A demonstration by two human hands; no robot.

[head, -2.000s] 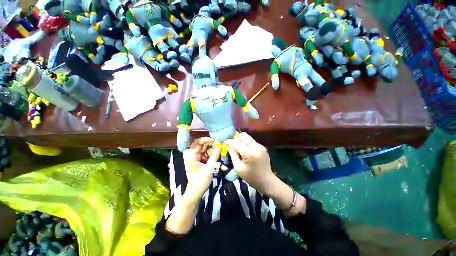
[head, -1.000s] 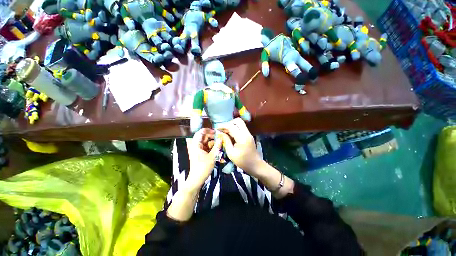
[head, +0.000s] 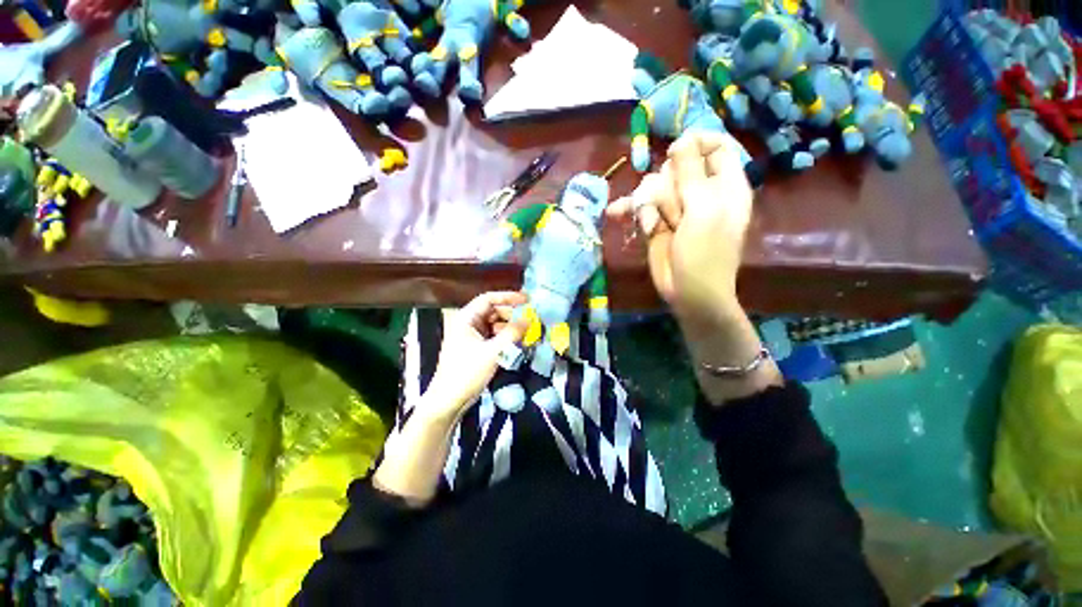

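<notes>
A plush doll with a grey-blue body, green upper arms and yellow bands lies tilted at the table edge, head up and to the right, legs over the striped lap. My left hand pinches it at the yellow patch by the hip. My right hand is raised over the table, right of the doll's head, with thumb and fingertips together. A needle or thread there is too fine to see. Dark snips lie on the table left of the doll's head.
Dolls are heaped at the table's far side. White paper, a pen, pale bottles and a small yellow piece lie left. A blue crate stands right. A yellow sack is on the floor left.
My right hand has left the doll's hip and moved up and right over the table. The doll has tilted to the right, and the snips have come into view. My left hand still holds the doll.
</notes>
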